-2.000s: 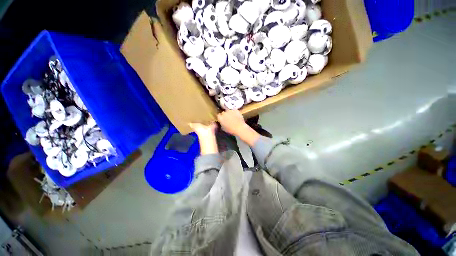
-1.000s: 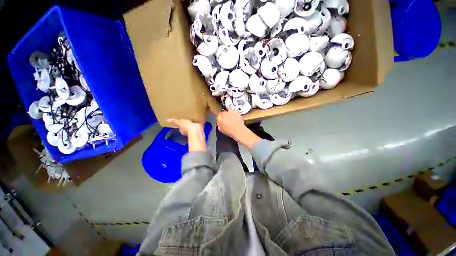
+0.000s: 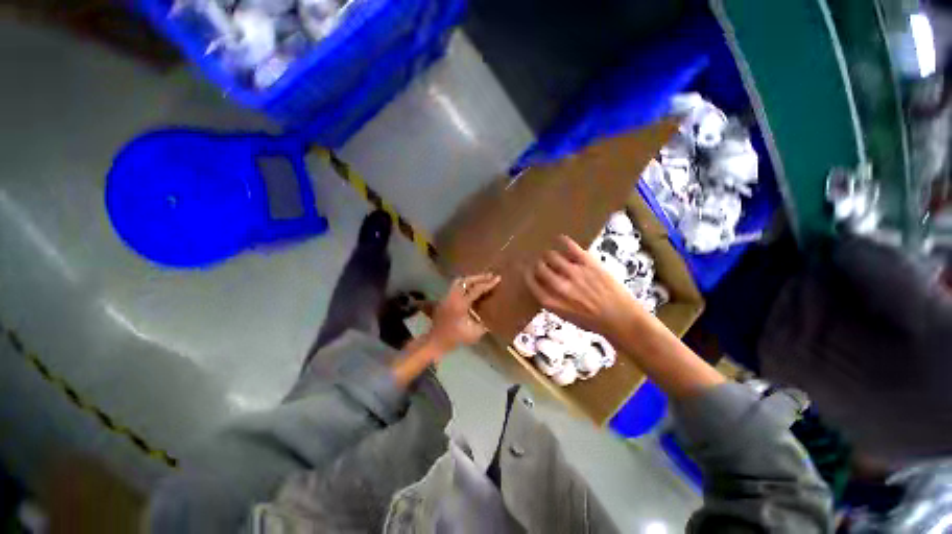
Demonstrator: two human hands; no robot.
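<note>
An open cardboard carton (image 3: pixel 684 273) sits in front of me with many white rounded shells (image 3: pixel 569 349) inside. Its long brown flap (image 3: pixel 585 198) stretches across the opening and hides part of the heap. My left hand (image 3: pixel 459 313) is at the flap's near left corner, with its fingers on the cardboard edge. My right hand (image 3: pixel 569 280) is bent over the flap's lower edge, above the shells, and grips it. Its fingertips are partly hidden.
A blue stool (image 3: pixel 172 198) stands at the left on the grey floor. A blue bin (image 3: pixel 355 83) with white parts is at upper left. Another blue bin (image 3: pixel 715 266) with white housings lies beyond the carton, beside the green conveyor (image 3: pixel 793 94). A dark shape, possibly a person (image 3: pixel 856 344), is at right.
The view has swung, so the carton now shows lower right and the conveyor has come into view. The flap now lies across the shells, and my right hand has moved onto it.
</note>
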